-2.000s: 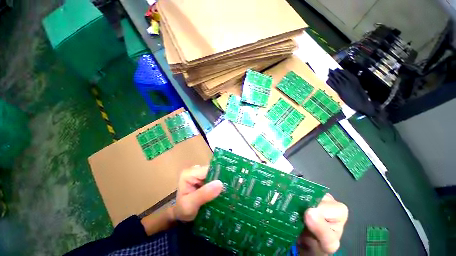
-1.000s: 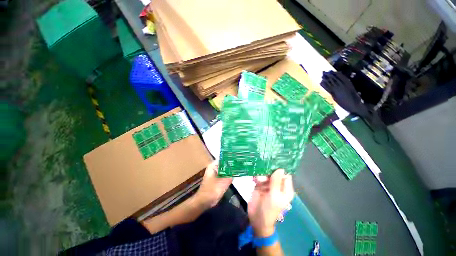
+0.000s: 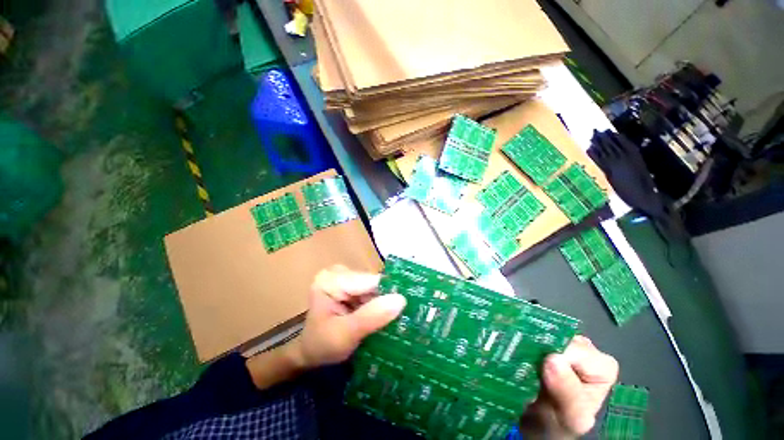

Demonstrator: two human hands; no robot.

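A green circuit board panel [image 3: 456,352] is held tilted close in front of me, rows of components facing up. My left hand [image 3: 348,318] grips its left edge, thumb on top. My right hand [image 3: 574,387] grips its right edge. Both hands are bare. Several more panels lie on a cardboard sheet [image 3: 438,225] beyond it, some overlapping. Two panels [image 3: 280,222] lie side by side on the cardboard-topped stack [image 3: 245,284] at the left. The bottom of the held panel is close to the picture's lower edge.
A thick cardboard stack [image 3: 447,43] stands on the bench. More panels [image 3: 617,290] lie on the dark mat at the right. Black gloves [image 3: 626,172] lie near dark equipment [image 3: 679,116]. A blue stool [image 3: 288,125] and a green box [image 3: 168,43] stand at the left.
Compared with one second ago, the panel is lower and nearer, tilted with its component side showing. My hands have moved apart from its lower edge to its two sides. The view has shifted slightly.
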